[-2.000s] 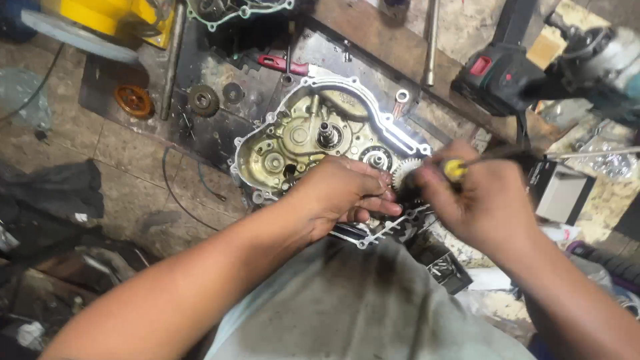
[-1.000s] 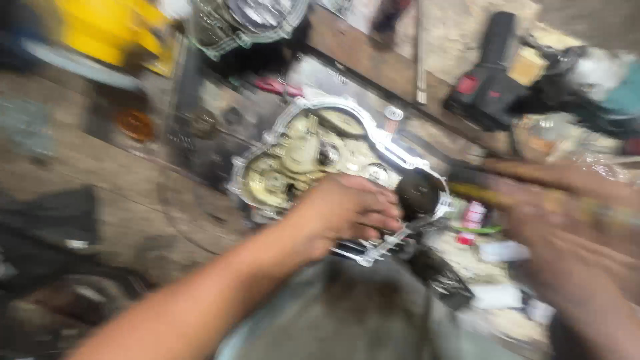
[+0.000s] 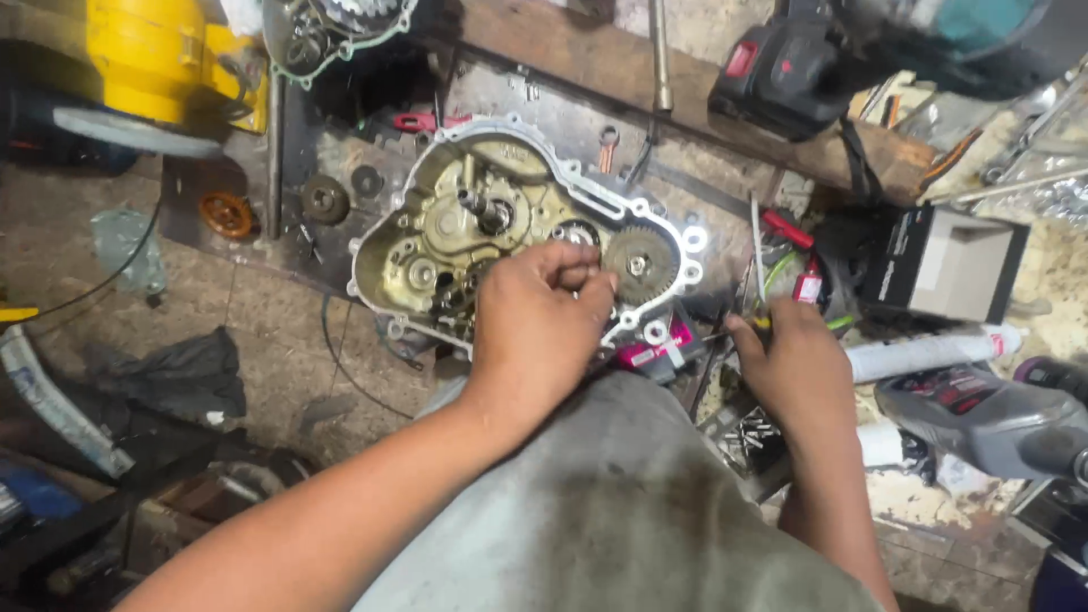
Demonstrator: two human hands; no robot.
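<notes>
An engine crankcase half of cast metal lies inner side up. My left hand is over its lower middle with the fingers bent together; whether something small is between the fingertips cannot be told. Beside those fingertips a toothed gear sits at the right end of the case. A shaft stands up near the case's middle. To the right of the case, my right hand has its fingers bent round a small yellow part of a tool, mostly hidden by the hand. Near it lie a red-handled tool and a pink box.
A yellow power tool and another engine case are at the upper left. An orange wheel and a dark gear lie left of the case. A cordless tool's battery, an open box and a grey bottle are at right.
My right hand has moved away from the gear to the right of the case, lower than one second ago. My left hand has stayed over the case. The gear is now uncovered.
</notes>
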